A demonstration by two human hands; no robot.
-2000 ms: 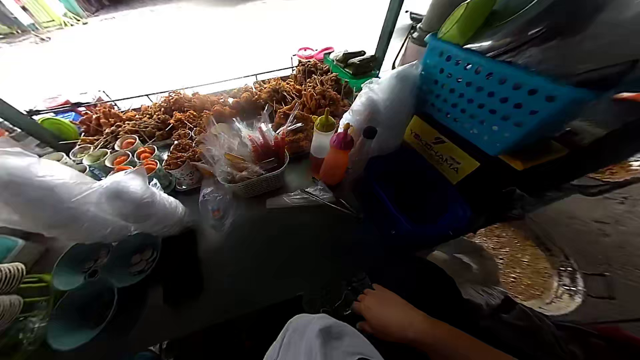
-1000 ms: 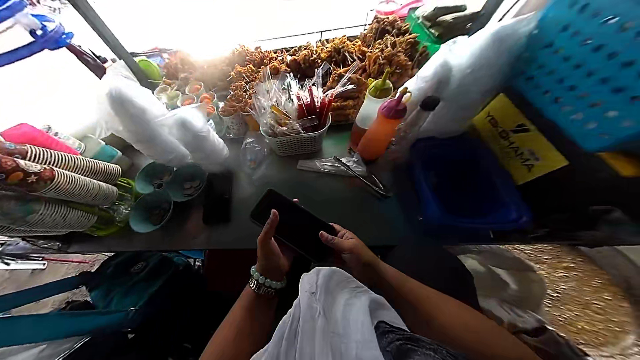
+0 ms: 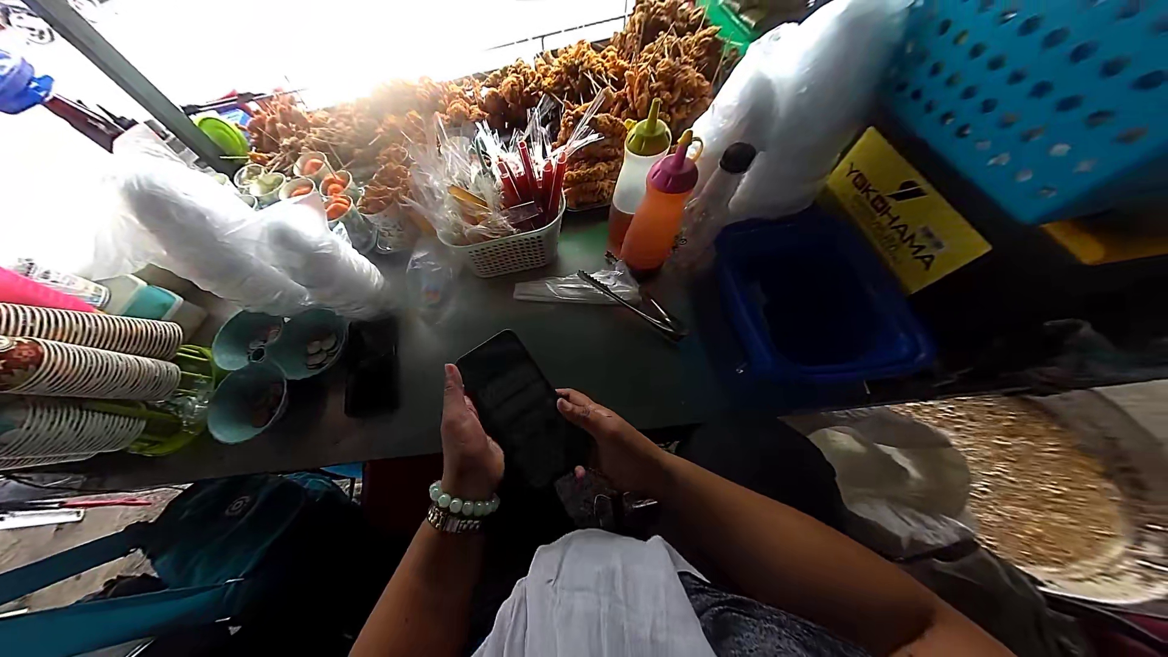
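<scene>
A black smartphone [image 3: 525, 406], its screen dark, is held upright between both hands over the near edge of the dark counter [image 3: 584, 351]. My left hand [image 3: 470, 438], with a bead bracelet and a metal watch band at the wrist, grips its left edge. My right hand [image 3: 611, 438] holds its right edge, thumb at the side. Beyond the phone lie metal tongs [image 3: 639, 306] on a clear plastic bag [image 3: 566, 287]. A white plastic basket [image 3: 511, 254] of wrapped skewers and red-handled items stands behind, beside an orange sauce bottle [image 3: 659, 214] with a purple cap.
Left are stacked paper cups [image 3: 91, 370], teal bowls [image 3: 246, 401] with coins, a dark flat object [image 3: 372, 365] and bagged white cups [image 3: 219, 228]. Fried skewers [image 3: 639, 73] line the back. Right stand a blue tub [image 3: 821, 356], a yellow sign [image 3: 903, 210] and a light-blue basket [image 3: 1031, 100].
Two seconds ago only one hand showed, low in the view, and no phone was visible. The phone, lying slanted between both hands one second ago, is now more upright. The view has shifted strongly.
</scene>
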